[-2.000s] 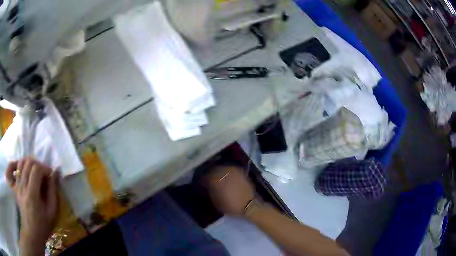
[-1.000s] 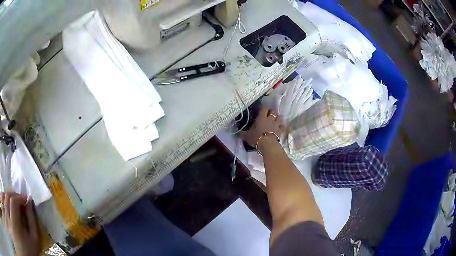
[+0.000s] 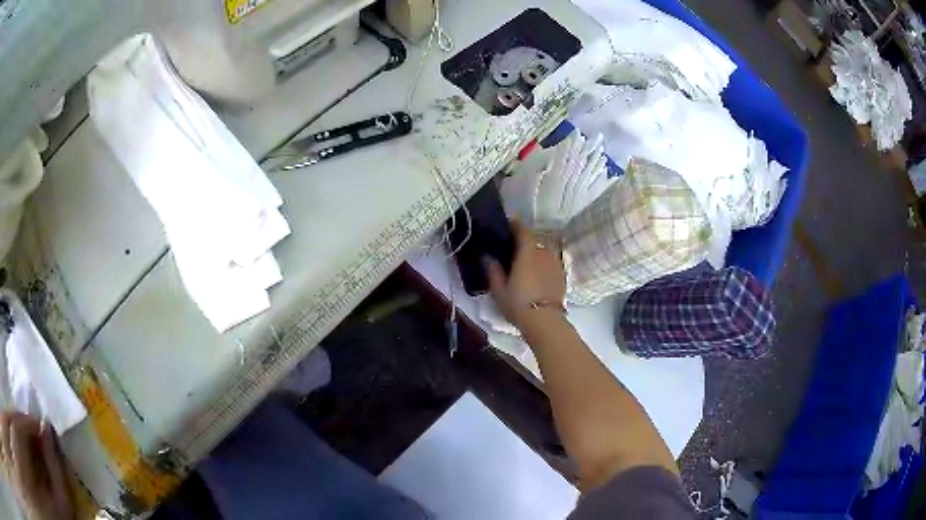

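Observation:
My right hand (image 3: 530, 272) is at the dark smartphone (image 3: 481, 242) on the lower shelf at the table's right edge. Its thumb and fingers are at the phone's right side; whether they grip it is unclear. My left hand (image 3: 35, 462) is at the lower left edge of the picture, partly cut off, beside a white cloth piece (image 3: 39, 371). The fingers' hold on it cannot be made out. A stack of folded white strips (image 3: 193, 193) lies on the table under the machine arm.
Thread snips (image 3: 350, 140) lie right of the strips. A recess (image 3: 513, 63) holds bobbins. A cream checked roll (image 3: 640, 234) and a dark plaid roll (image 3: 697, 315) lie beside the phone. A blue bin (image 3: 787, 188) holds white cloth. The machine (image 3: 228, 46) stands at the top.
My right hand has moved from below the table edge to the phone on the shelf. The view has shifted right, so my left hand now sits nearer the left edge.

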